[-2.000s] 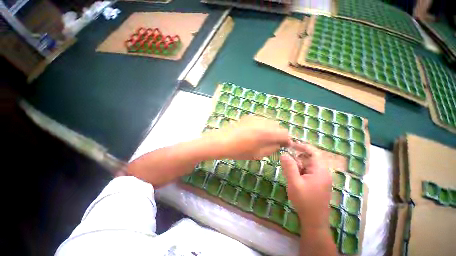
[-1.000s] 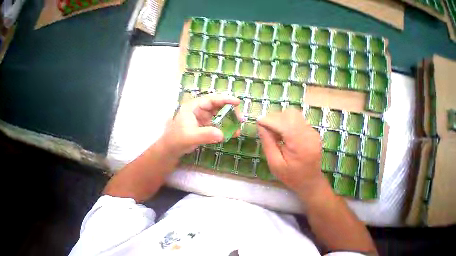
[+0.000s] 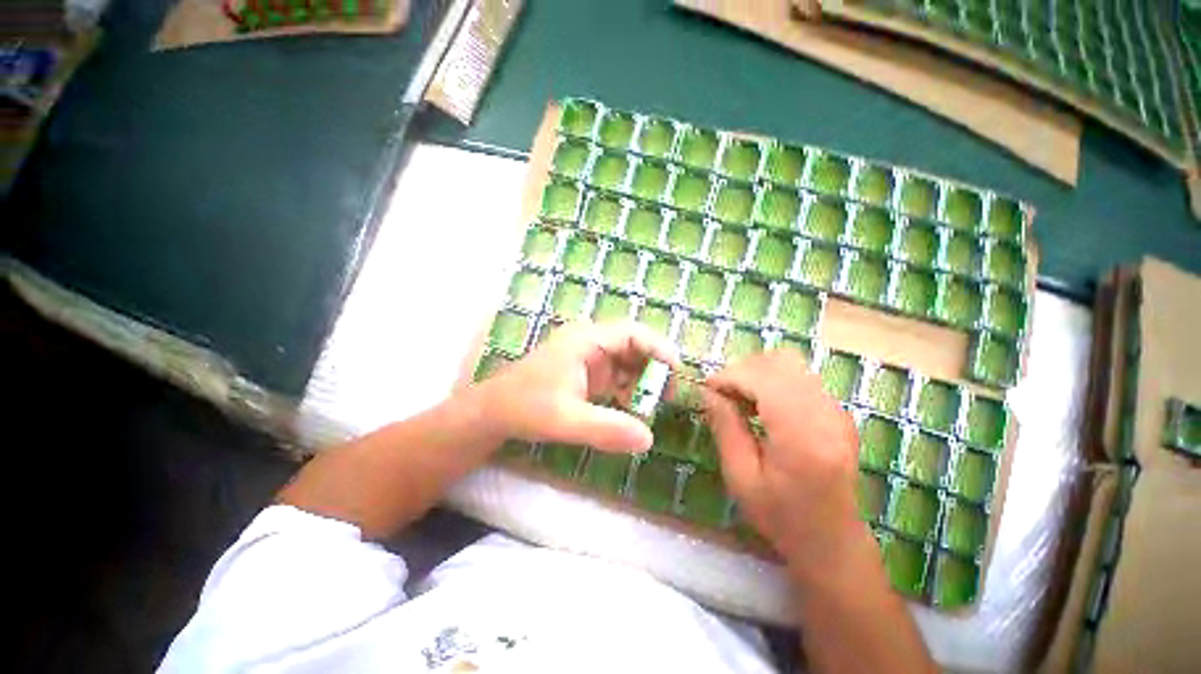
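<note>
My left hand (image 3: 573,390) holds one green square piece (image 3: 651,386) between thumb and fingers, tilted so that its pale edge shows. My right hand (image 3: 785,428) is just to the right of it, its thumb and index finger pinched together. A fine thin line shows between the right fingertips and the piece; what it is cannot be told. Below both hands lies a brown cardboard sheet (image 3: 896,338) covered with close rows of green squares (image 3: 777,212). A bare brown gap shows in the rows right of centre. Squares under my hands are hidden.
The sheet lies on a white shiny pad (image 3: 395,310). A cardboard stack (image 3: 1159,527) with a green piece on it stands at right. Larger green sheets (image 3: 1054,53) and loose cardboard (image 3: 922,99) lie at the far right. A wrapped strip (image 3: 474,59) and red-and-green pieces (image 3: 303,13) lie far left.
My left hand has lifted a green piece and turned it more edge-on. My right hand's pinched fingertips have come closer to it. The camera view has shifted and turned.
</note>
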